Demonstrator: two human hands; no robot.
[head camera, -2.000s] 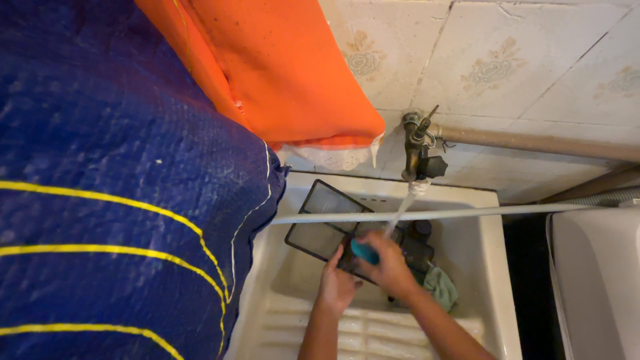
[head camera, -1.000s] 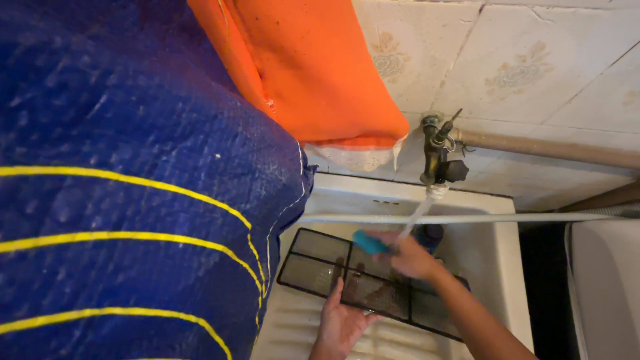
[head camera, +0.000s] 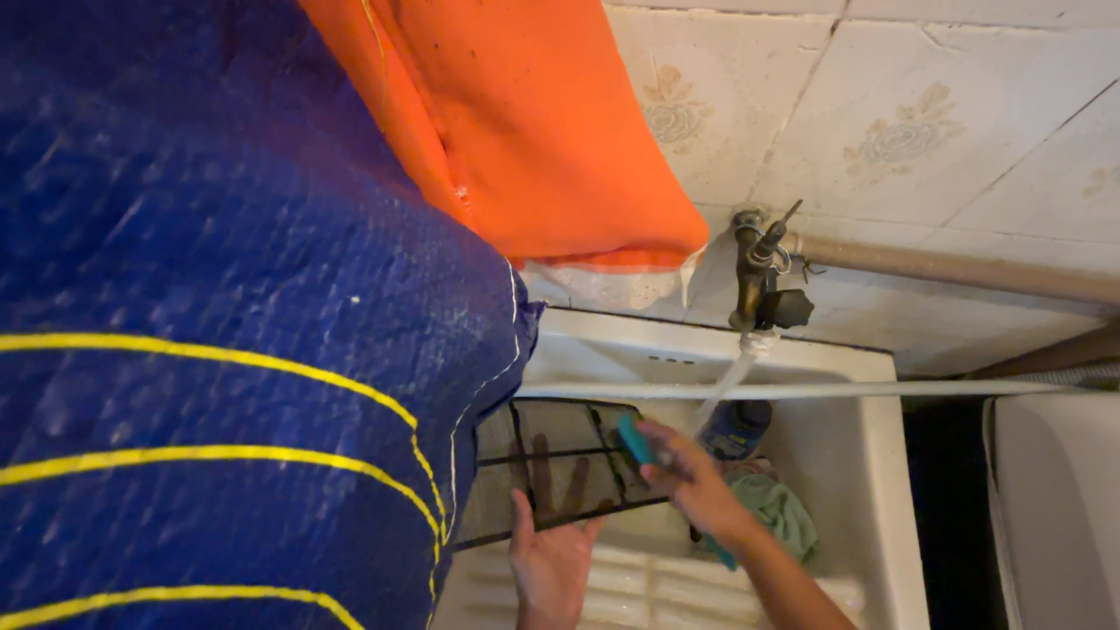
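Observation:
A black-framed mesh filter screen (head camera: 560, 472) lies tilted over the white laundry sink (head camera: 884, 490), its left end behind a blue tarp-like sheet. My left hand (head camera: 553, 560) supports the screen from below, thumb at its near edge, fingers showing through the mesh. My right hand (head camera: 691, 481) grips a teal brush or scrubber (head camera: 638, 439) against the right part of the screen; which of the two it is, I cannot tell. Water (head camera: 724, 385) runs from the old metal tap (head camera: 754, 280) just behind my right hand.
The blue woven sheet (head camera: 219, 262) fills the left side, with orange fabric (head camera: 542, 131) beside it. A pale pipe (head camera: 814, 389) crosses above the sink. A dark blue bottle (head camera: 738, 429) and a green cloth (head camera: 774, 512) sit in the basin. A white appliance (head camera: 1059, 499) stands at right.
The screen has shifted left relative to the sink, uncovering the green cloth again. My right hand and the teal scrubber have gone from the screen's middle to its right part.

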